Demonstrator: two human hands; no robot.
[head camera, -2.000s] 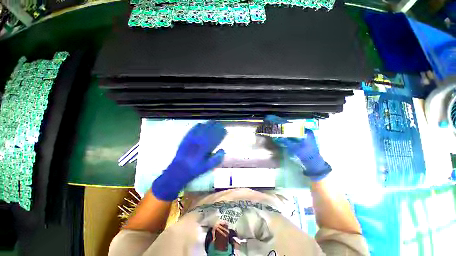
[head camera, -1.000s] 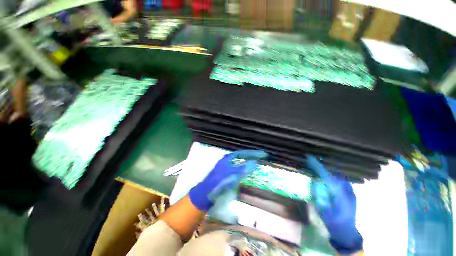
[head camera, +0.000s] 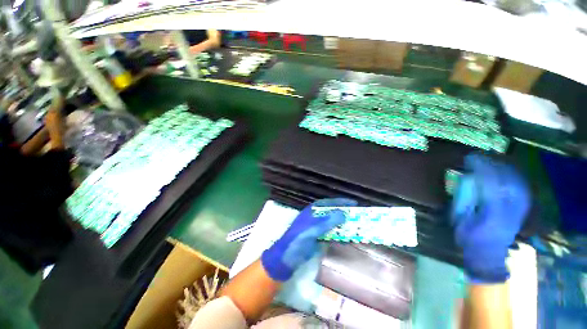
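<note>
My left hand (head camera: 306, 234), in a blue glove, grips the left end of a pale-green and white circuit board panel (head camera: 380, 225) in front of the stacked black foam sheets (head camera: 360, 164). My right hand (head camera: 490, 215), also gloved in blue, is raised over the right end of the foam stack. A small pale-green board (head camera: 452, 181) shows at its fingers, partly hidden and blurred. Rows of green boards (head camera: 399, 115) lie on the back of the top sheet. The dark-grey and white work block (head camera: 370, 273) lies below the panel, close to my body.
A second foam stack at left bears green boards (head camera: 145, 167). A cardboard box (head camera: 161, 283) with thin strips (head camera: 201, 299) is at lower left. Thin white sticks (head camera: 241, 232) lie left of the pale sheet. Another person's arm (head camera: 55, 128) shows at far left. Blue printed sheet (head camera: 560, 292) at lower right.
The view has turned left and up. My right hand has left the panel's right end and risen to the right over the foam. My left hand still holds the panel.
</note>
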